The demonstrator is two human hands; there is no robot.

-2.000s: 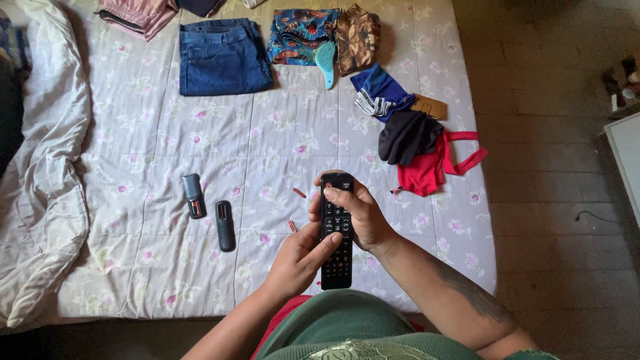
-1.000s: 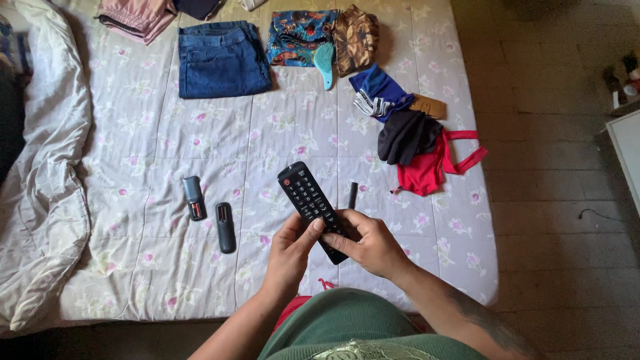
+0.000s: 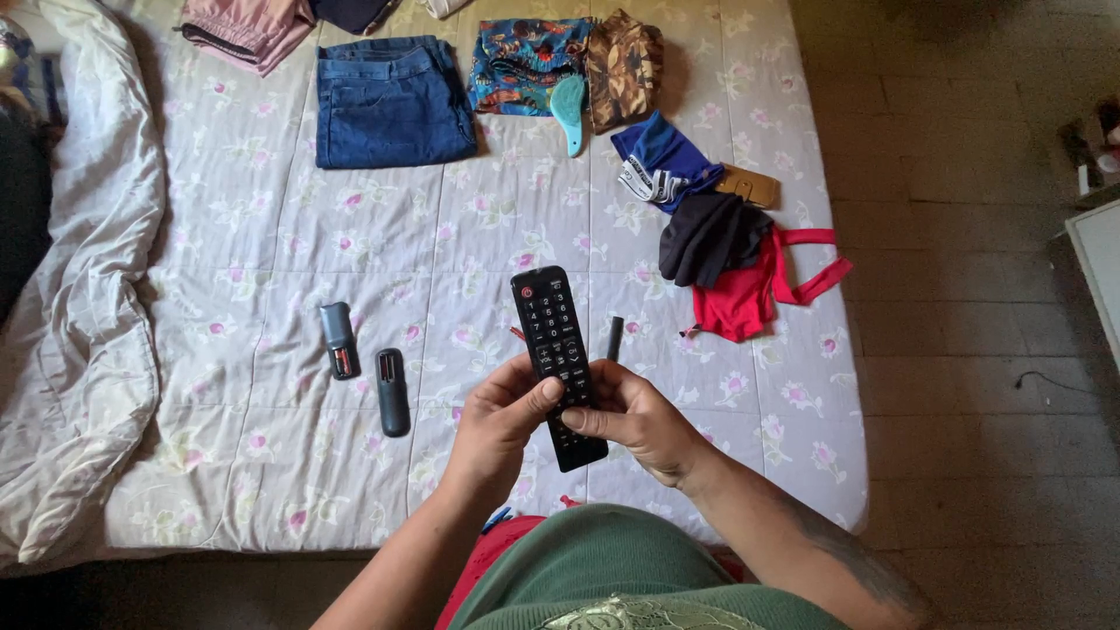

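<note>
A black TV remote control [image 3: 560, 367] is held button side up between both my hands, above the flowered bedspread. My left hand [image 3: 512, 402] grips its left edge, thumb on the buttons. My right hand [image 3: 634, 416] holds the right edge, thumb across the lower buttons. Just beyond my right fingers is a small black strip [image 3: 616, 339], perhaps a battery cover. To the left lie two smaller dark remotes, one [image 3: 339, 341] with red batteries showing and another [image 3: 393, 392] with an uncovered slot. A small red item [image 3: 518, 332] is partly hidden behind the held remote.
Folded jeans [image 3: 394, 105], patterned cloths [image 3: 529, 66] and a turquoise hairbrush [image 3: 569, 109] lie across the back of the bed [image 3: 367, 236]. At the right are blue, black and red garments [image 3: 735, 306] and a tan wallet [image 3: 748, 185]. A rumpled white sheet [image 3: 96, 262] covers the left side.
The held remote has turned from leaning left to nearly upright, still in both hands. The black strip beyond my right hand came into view between the first and second earlier frames.
</note>
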